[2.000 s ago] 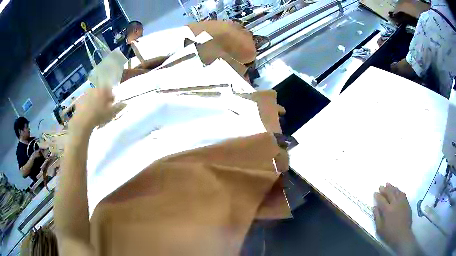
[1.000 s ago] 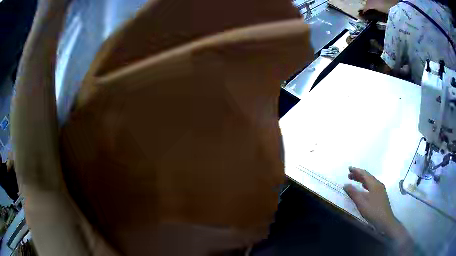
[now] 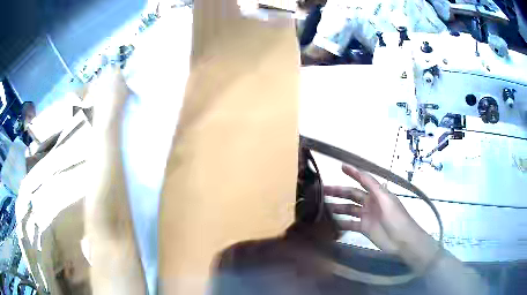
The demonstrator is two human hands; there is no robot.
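A large brown panel (image 3: 237, 127) stands upright and blurred across the middle, close to the camera, with white lining (image 3: 156, 75) along its left side. A narrow strap loop (image 3: 430, 210) curves out from its right side, around my right wrist. My right hand (image 3: 381, 213) is open at the panel's right, palm partly showing. Its fingertips are near a dark part of the piece (image 3: 312, 196); contact is unclear. My left forearm runs up the left side. My left hand (image 3: 110, 83) is washed out and blurred near the lining; its grip cannot be made out.
A white sewing machine (image 3: 462, 106) stands at the right, with its needle area over the white table (image 3: 352, 106). A heap of brown and white pieces (image 3: 58, 173) lies at the left. A person in a patterned white top (image 3: 370, 20) is behind the table.
The brown panel has turned and narrowed in view, showing lining at its left and the strap loop. My right hand is now beside the panel. The view has swung towards the machine.
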